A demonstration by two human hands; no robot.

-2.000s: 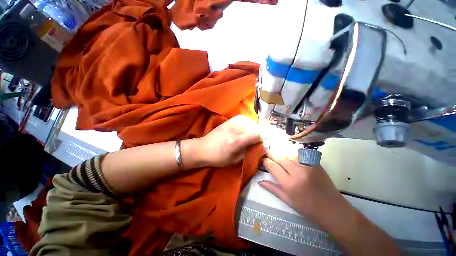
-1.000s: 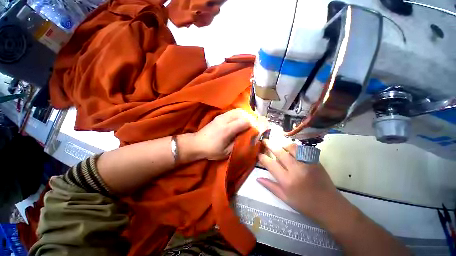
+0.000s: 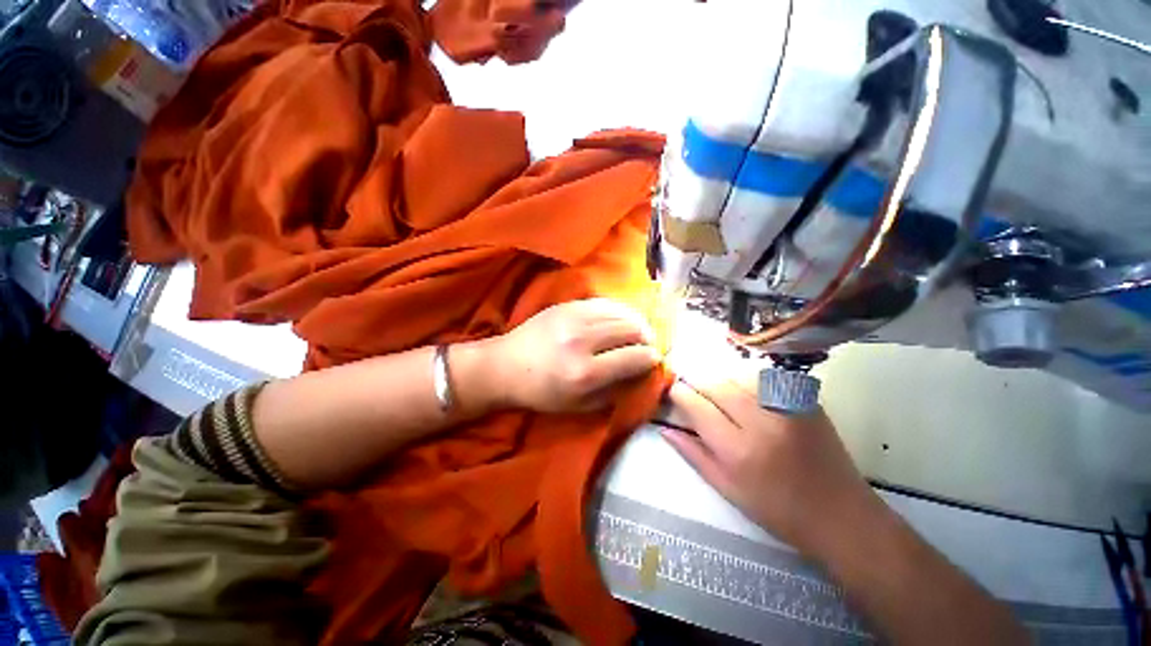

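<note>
The rust-orange garment piece lies in folds left of the sewing machine and hangs over the table's near edge. My left hand is closed on the cloth just left of the needle area, with a bracelet on the wrist. My right hand lies beside the needle area below the grey knob, its fingertips at the cloth edge. A narrow orange strip curves down from the fingers. The bright lamp glow hides the needle, presser foot and fingertips.
A printed ruler runs along the near table edge. Another orange piece lies at the back. A grey machine part stands at the far left. Thin dark items lie at the right edge. A pale bed plate is right of my right hand.
Since one second ago my left hand has closed in toward the needle area and covers the gap at the fingertips. The hanging strip has shifted slightly. The view has shifted a little.
</note>
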